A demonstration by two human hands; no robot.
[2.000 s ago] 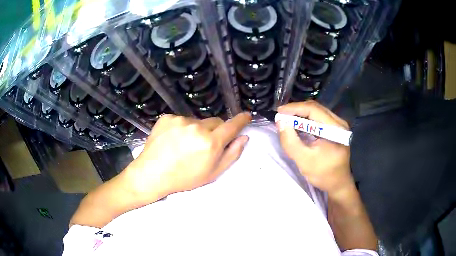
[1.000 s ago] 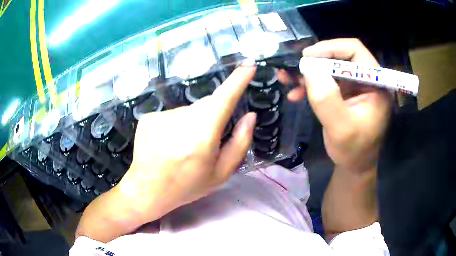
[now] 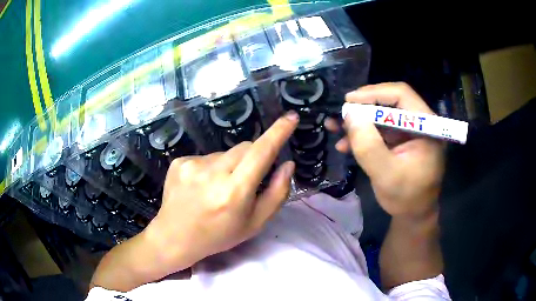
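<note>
A clear plastic blister tray (image 3: pixel 253 56) holds rows of round black parts (image 3: pixel 302 89) with pale rings. My left hand (image 3: pixel 220 191) lies over the tray's near part, its index finger pointing at a part in the right-hand row. Whether the fingertip touches the part is unclear. My right hand (image 3: pixel 399 153) holds a white paint marker (image 3: pixel 414 123) between thumb and fingers, at the right of the same row. The marker's tip is dark and hard to make out against the parts.
The tray rests on a green bench mat (image 3: pixel 117 35) with yellow tape lines (image 3: pixel 36 64). Brown boards or boxes stand at the right (image 3: pixel 510 76) and at the lower left (image 3: pixel 32 250). The wearer's pale clothing is below the tray; dark fabric or shadow fills the right.
The view has shifted towards the tray's right end. Since one second ago, both hands have moved down the right-hand row, towards the wearer. The marker stays in my right hand.
</note>
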